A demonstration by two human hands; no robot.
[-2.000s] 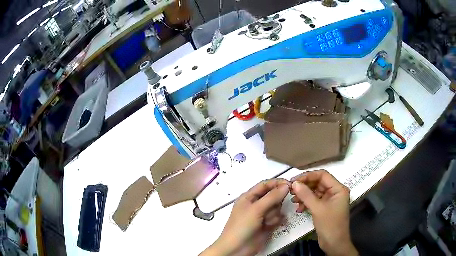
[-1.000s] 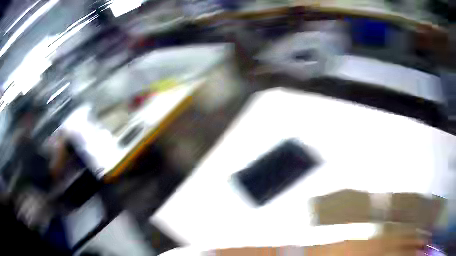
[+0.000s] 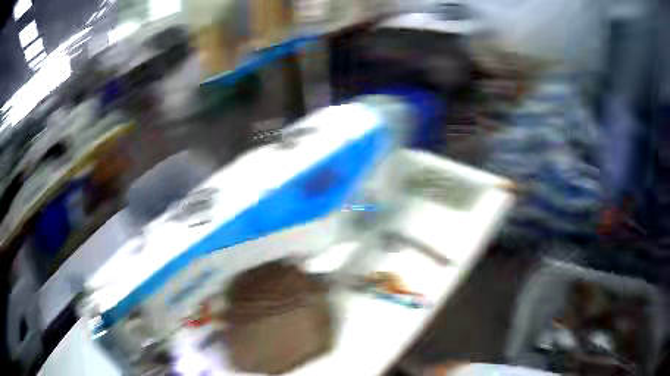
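The view is strongly blurred. The white sewing machine with its blue band (image 3: 294, 194) runs from the lower left to the upper middle. The stack of brown cut pieces (image 3: 279, 323) lies on the table in front of the machine arm. Pink-white light shows near the needle end at the bottom left. A small skin-toned patch at the bottom edge, right of centre, may be part of my right hand (image 3: 448, 369); its fingers and anything it holds cannot be made out. My left hand is not in view.
Snips with orange and blue (image 3: 397, 288) lie on the white table right of the stack. A grey crate (image 3: 525, 316) with brown and white contents stands on the floor at the lower right. Blurred striped blue-white cloth (image 3: 547, 147) is behind it.
The view swung left to the black phone-like rectangle, then right over the machine and floor crate. Both hands were together over the table two seconds ago; only a skin-toned patch shows now.
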